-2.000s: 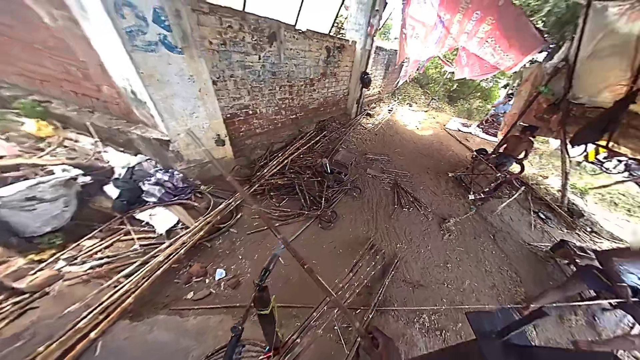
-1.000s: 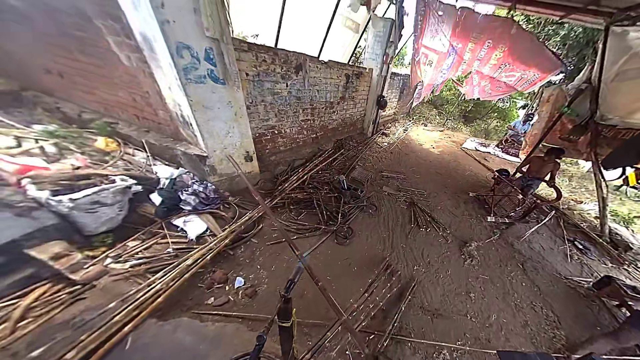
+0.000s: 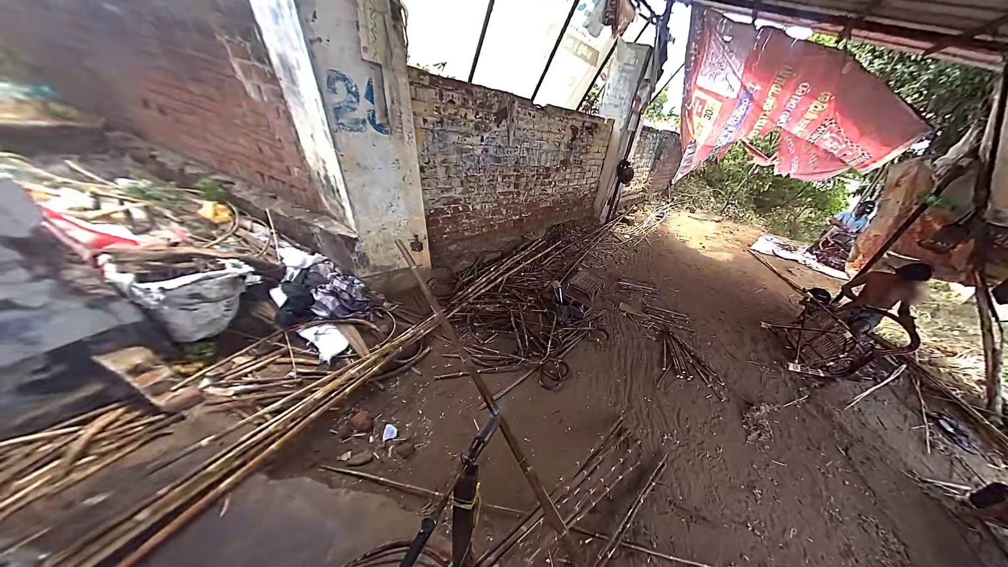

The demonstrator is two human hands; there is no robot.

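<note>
Neither of my hands shows in the head view. A long wooden stick (image 3: 472,370) slants across the lower middle, and a dark metal tool (image 3: 465,496) with a yellow band stands against or close to it; whether they touch cannot be told. Under them, thin canes (image 3: 583,488) lie on the dirt ground. A bundle of long cane poles (image 3: 315,402) runs from the lower left toward the brick wall. Beyond it is a tangled heap of dark canes (image 3: 520,315).
A person (image 3: 882,295) sits at the right by a woven cane frame (image 3: 823,335); another person (image 3: 854,220) is farther back. A brick wall (image 3: 504,157) and painted pillar (image 3: 362,142) border the left. A white sack (image 3: 185,295) lies among debris. A red banner (image 3: 795,102) hangs overhead.
The view has swung upward and to the right. A hand at the bottom of the oldest frame, near the stick's lower end, is out of view now. The dark arms at the lower right are gone too.
</note>
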